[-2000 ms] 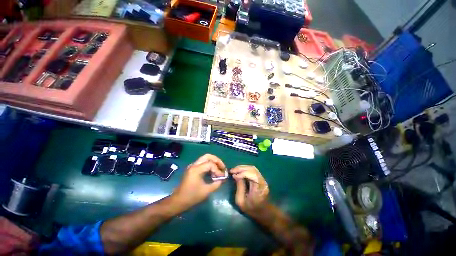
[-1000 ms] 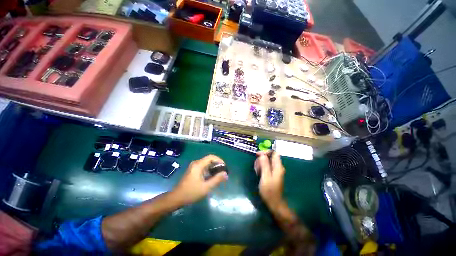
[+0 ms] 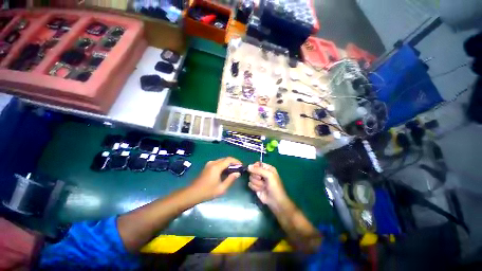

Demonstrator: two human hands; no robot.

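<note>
My left hand (image 3: 214,180) holds a small dark rounded watch unit (image 3: 234,169) in its fingertips above the green mat (image 3: 206,222). My right hand (image 3: 268,182) is closed on a slim tool (image 3: 261,152), its shaft standing up above the fingers; its type is not clear. My right fingertips are at the right end of the watch unit, and whether they touch it is too blurred to tell. Two rows of black watch units (image 3: 137,161) with white labels lie left of my hands.
Pink foam trays (image 3: 100,98) stand at the back left. A compartment tray (image 3: 165,123), spare tools (image 3: 243,141), green-topped items (image 3: 271,145) and a wooden parts board (image 3: 232,123) lie beyond my hands. A wire spool (image 3: 26,193) is far left, tape rolls (image 3: 362,196) right.
My right hand was near the spare tools a second ago; it has moved left to the watch unit, and a slim tool now shows in it. My left hand still holds the unit.
</note>
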